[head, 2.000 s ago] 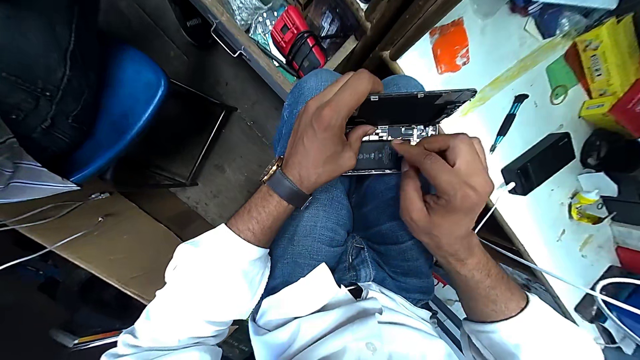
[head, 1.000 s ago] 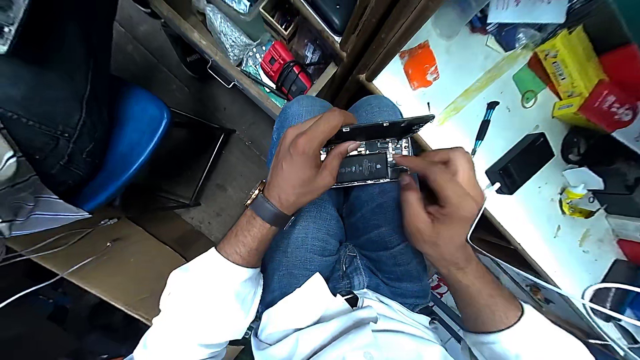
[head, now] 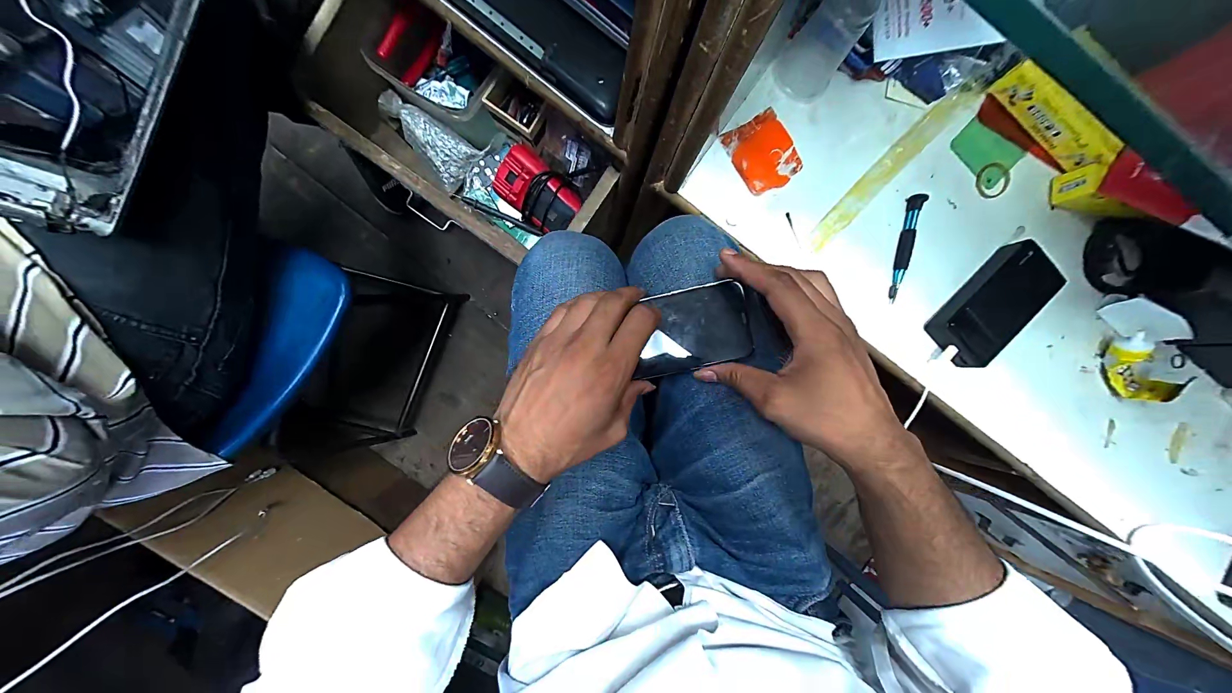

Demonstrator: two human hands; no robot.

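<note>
A smartphone [head: 707, 325] lies across my thighs with its dark glass screen up and its panel down flat over the body. My left hand [head: 577, 380] grips its left end, with fingers over the top edge and the thumb at the lower edge. At the right end, my right hand [head: 804, 351] has its thumb tip against the lower edge, while its fingers arch past the upper right corner. The phone's inner parts are hidden. On the white bench to the right lies a precision screwdriver [head: 906, 248], away from both hands.
The white bench holds a black box-shaped device [head: 996, 303] with a white cable, an orange piece [head: 762, 152] and yellow boxes [head: 1057, 115]. An open wooden drawer [head: 414, 178] contains a red tool [head: 534, 188]. Another person sits at left on a blue chair [head: 289, 351].
The raised screen panel has come down onto the phone body, covering the battery and board. My right hand has moved from the inner parts to the phone's right end.
</note>
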